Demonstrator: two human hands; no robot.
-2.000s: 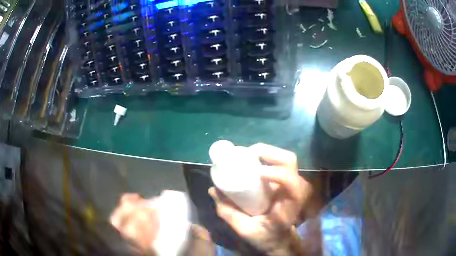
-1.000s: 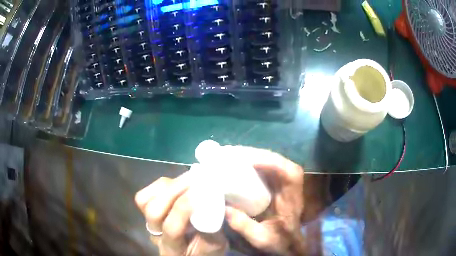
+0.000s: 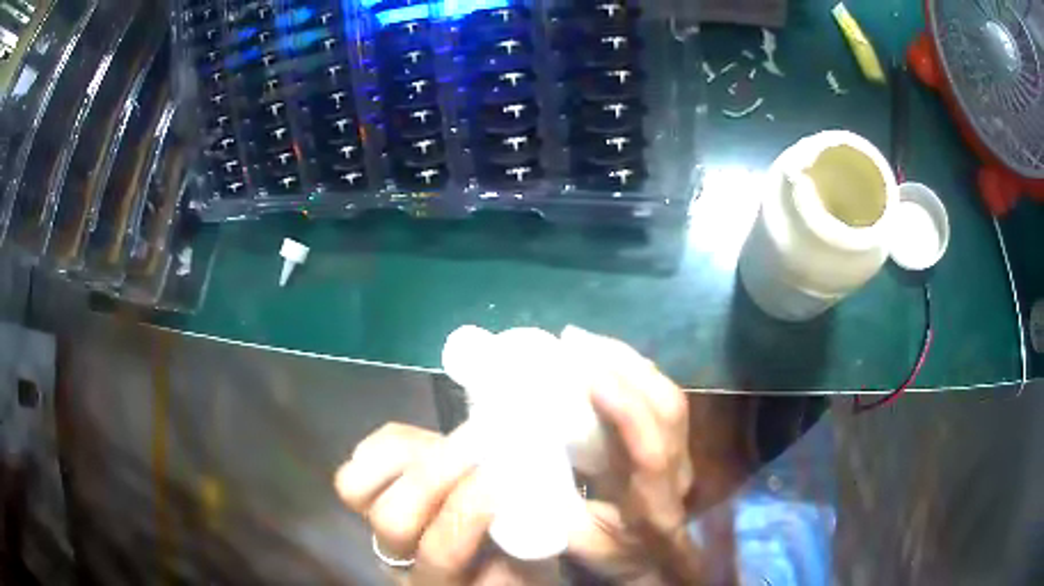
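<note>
My right hand (image 3: 641, 446) is closed around a white squeeze bottle (image 3: 527, 372), held just below the bench's front edge with its rounded end toward the upper left. My left hand (image 3: 418, 498) holds a second white rounded piece (image 3: 532, 504) against the near side of the bottle. Both white things are overexposed, so the line between them and whether they are joined cannot be told. A small white nozzle tip (image 3: 293, 259) lies on the green mat.
A clear blister tray (image 3: 424, 206) of black parts lies at the back, stacked trays (image 3: 115, 172) at left. An open cream jar (image 3: 813, 246), its lid (image 3: 919, 229), a thin cable (image 3: 925, 343), a yellow stick (image 3: 859, 44), scraps (image 3: 744, 92) and a red-framed fan (image 3: 996, 69) are at right.
My left hand has come in from the lower left and brought its white piece against the bottle. Since one second ago, that piece has shifted right and slightly down.
</note>
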